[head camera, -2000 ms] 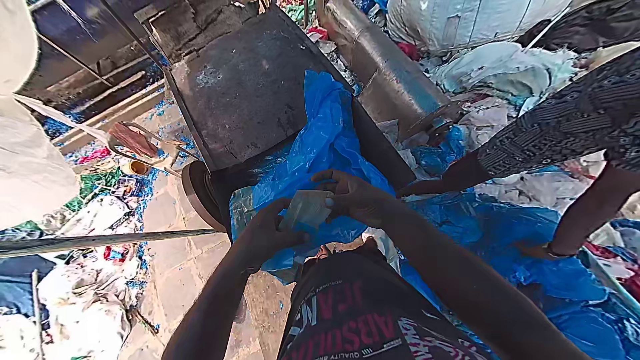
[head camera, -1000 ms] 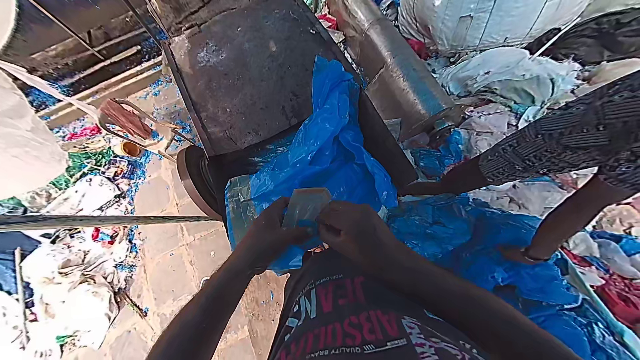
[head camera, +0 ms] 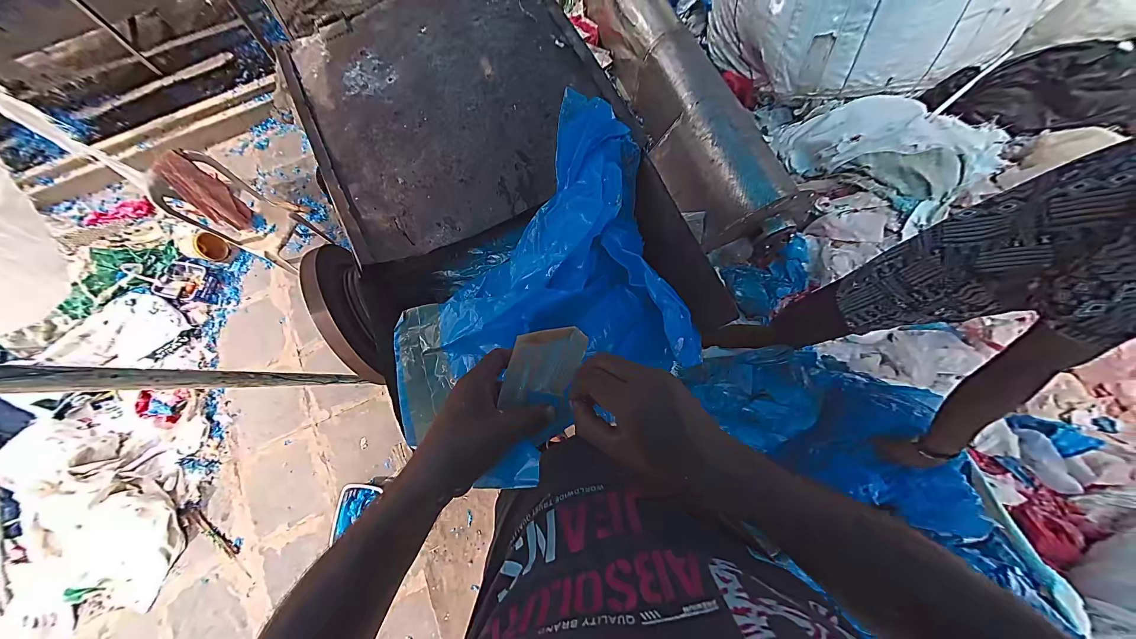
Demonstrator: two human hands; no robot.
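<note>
My left hand (head camera: 488,413) grips a small, pale, flat block or packet (head camera: 543,362), thumb across its near side. Just right of it, my right hand (head camera: 643,417) has bent fingers near the block's right edge; whether they pinch anything is hidden. Beyond both hands, crumpled blue plastic film (head camera: 568,275) lies over the near end of a dark metal machine chute (head camera: 444,124). A clear plastic sheet (head camera: 422,364) hangs at the chute's lower left corner.
At the right, a co-worker's hands (head camera: 905,451) touch a heap of blue film (head camera: 816,408). A round metal wheel (head camera: 333,311) and a long pole (head camera: 177,379) are at the left. A metal cylinder (head camera: 692,115) lies beyond the chute, with plastic waste (head camera: 879,151) beside it.
My right hand has moved from the block's right side to slightly below and back up beside it. The block stays in my left hand.
</note>
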